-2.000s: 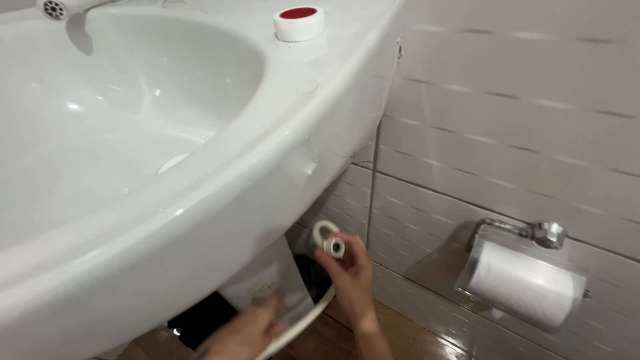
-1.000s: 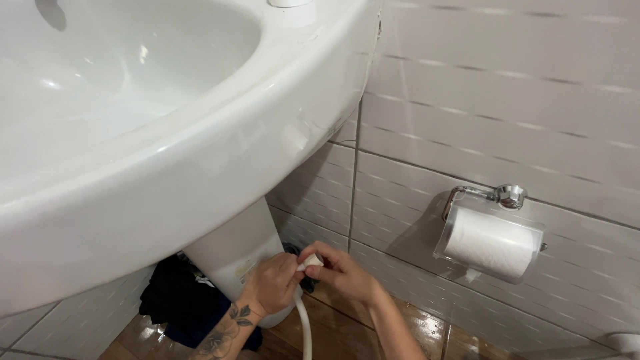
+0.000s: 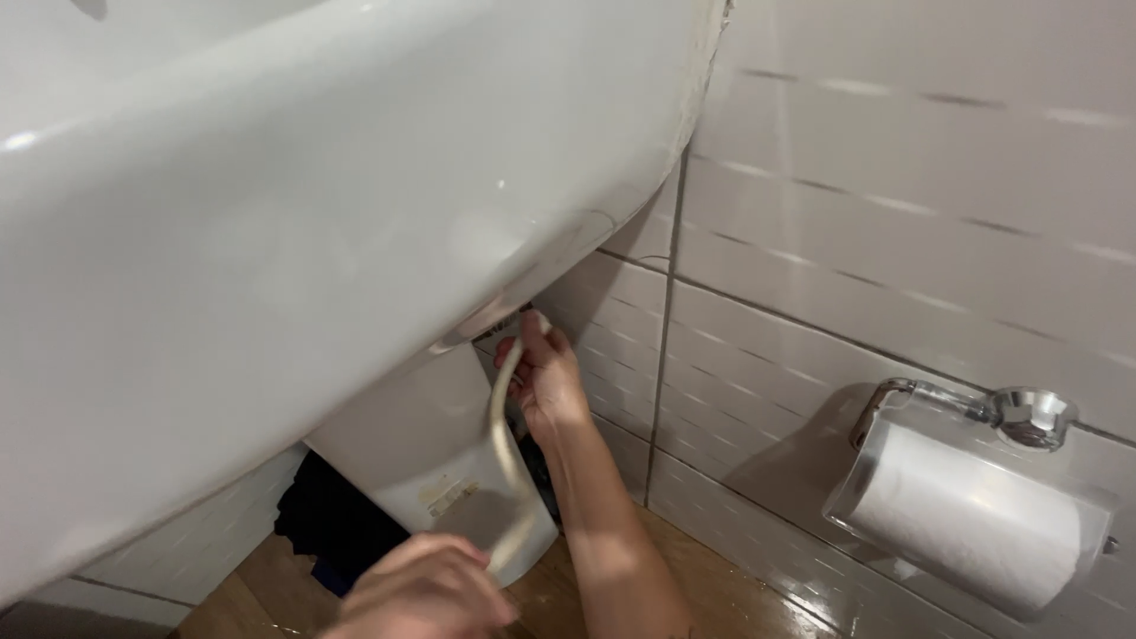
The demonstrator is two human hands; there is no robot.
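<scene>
A white flexible hose (image 3: 501, 435) hangs in front of the sink's white pedestal (image 3: 399, 444), below the ceramic washbasin (image 3: 293, 231). My right hand (image 3: 546, 377) is raised under the basin's rim near the wall, its fingers closed around the upper end of the hose; the fitting there is mostly hidden by the fingers. My left hand (image 3: 426, 586), blurred, is lower down at the bottom of the view, beside the lower part of the hose. Whether its fingers grip the hose cannot be told.
On the tiled wall (image 3: 799, 293) to the right, a chrome holder (image 3: 1029, 417) carries a toilet paper roll (image 3: 967, 515) under a clear cover. Dark cloth (image 3: 333, 515) lies behind the pedestal's left side on the brown floor (image 3: 257, 590), which has wet spots at the right.
My hands were together at the hose end a second ago and are now apart. The right hand has gone up under the basin with the hose end. The view has moved closer.
</scene>
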